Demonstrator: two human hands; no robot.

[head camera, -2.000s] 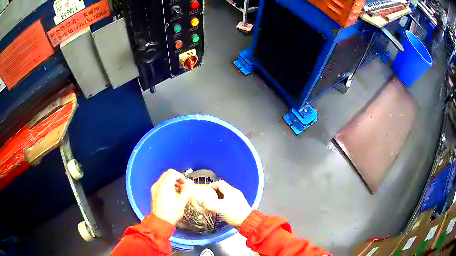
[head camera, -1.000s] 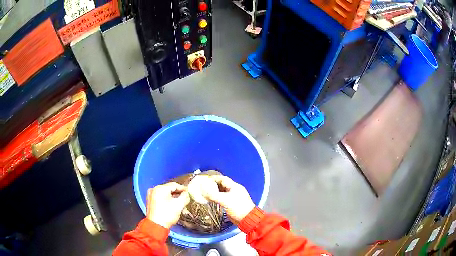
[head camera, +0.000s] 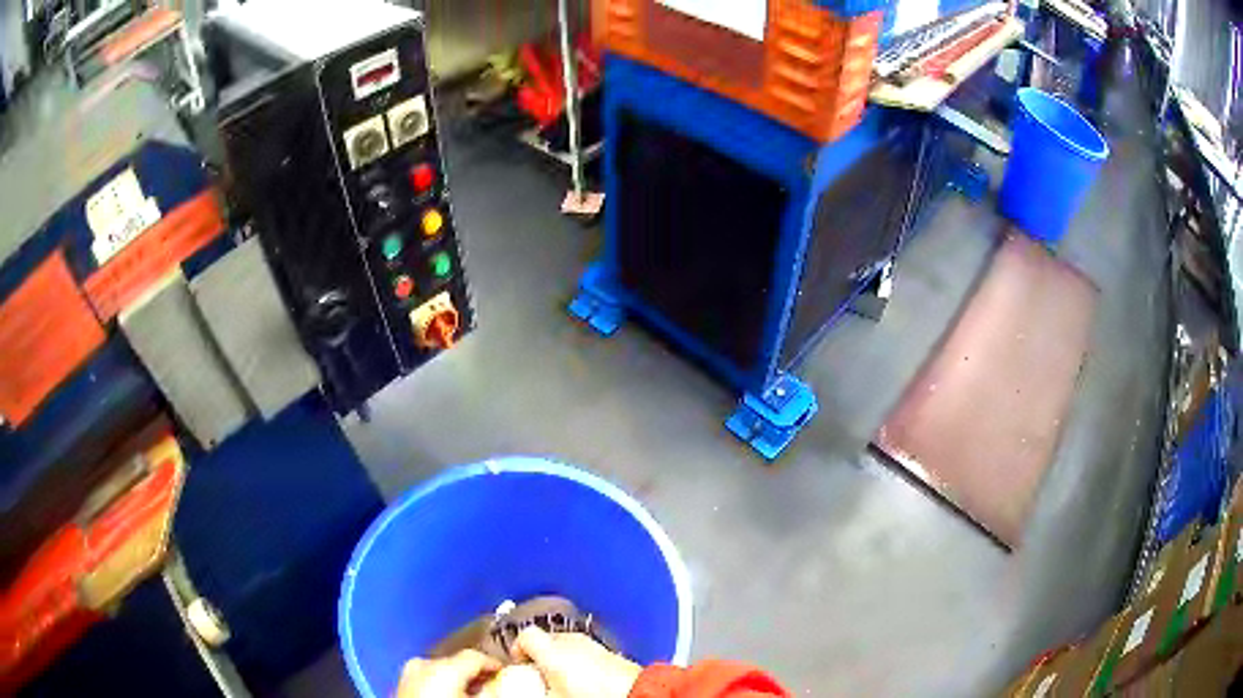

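A large round blue plastic bin (head camera: 511, 525) stands on the floor in front of me, with brownish scraps at its bottom. My left hand (head camera: 447, 676) and my right hand (head camera: 579, 665) are close together over the near part of the bin, both cut off by the lower edge. A small pale round thing, seemingly the peeled fruit (head camera: 515, 680), shows between them, mostly hidden. My right fingers are against it. Whether my left fingers hold it or a bit of peel cannot be told.
A black button panel (head camera: 395, 205) and dark blue machine stand at the left. A blue-framed machine (head camera: 702, 225) is ahead. A brown mat (head camera: 995, 382) lies on the floor at the right, another blue bin (head camera: 1052, 164) beyond it, and cartons (head camera: 1172, 600) at lower right.
The view has tilted up, so the bin and both hands sit lower in the picture and more of the machines shows. Both hands remain together over the bin.
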